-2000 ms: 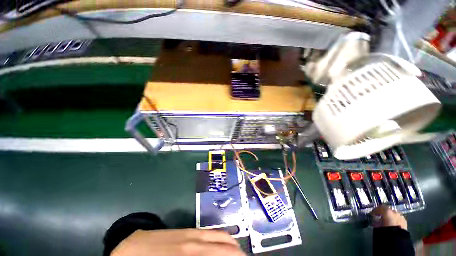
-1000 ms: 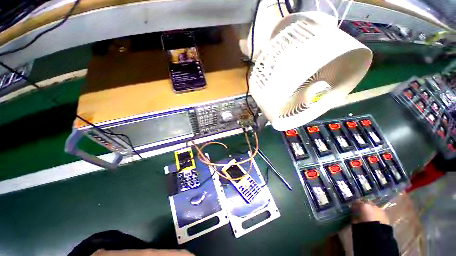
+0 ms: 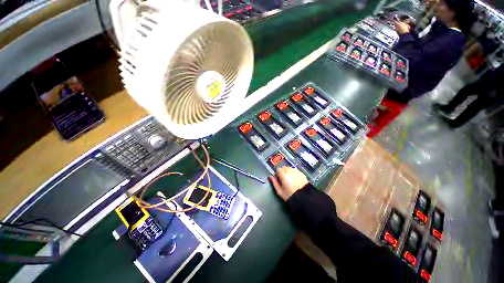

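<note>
My right hand (image 3: 291, 181) reaches in from the lower right, its fingers at the near left corner of a clear blister tray (image 3: 331, 166), partly over one phone. Whether they grip is unclear. The tray holds two rows of phones, backs up, with red-orange ovals. My left hand is out of view. Left of the tray, a yellow-framed keypad phone (image 3: 138, 221) lies on the left fixture plate (image 3: 171, 246). Another, also yellow-framed (image 3: 213, 202), lies on the right plate (image 3: 240, 213). Orange cables (image 3: 205, 171) loop over them.
A white fan (image 3: 190, 72) stands behind, beside the tester (image 3: 138, 146) with a smartphone (image 3: 72, 108) above. A thin metal stick (image 3: 239, 169) lies by the tray. Brown carton (image 3: 359, 177) and more phones (image 3: 411, 235) are lower right. A person (image 3: 442, 50) handles another tray (image 3: 370, 55).
The view has swung right, showing the person and lower-right phones. My right hand has moved along the tray's near edge to its left corner. My left hand has left the picture.
</note>
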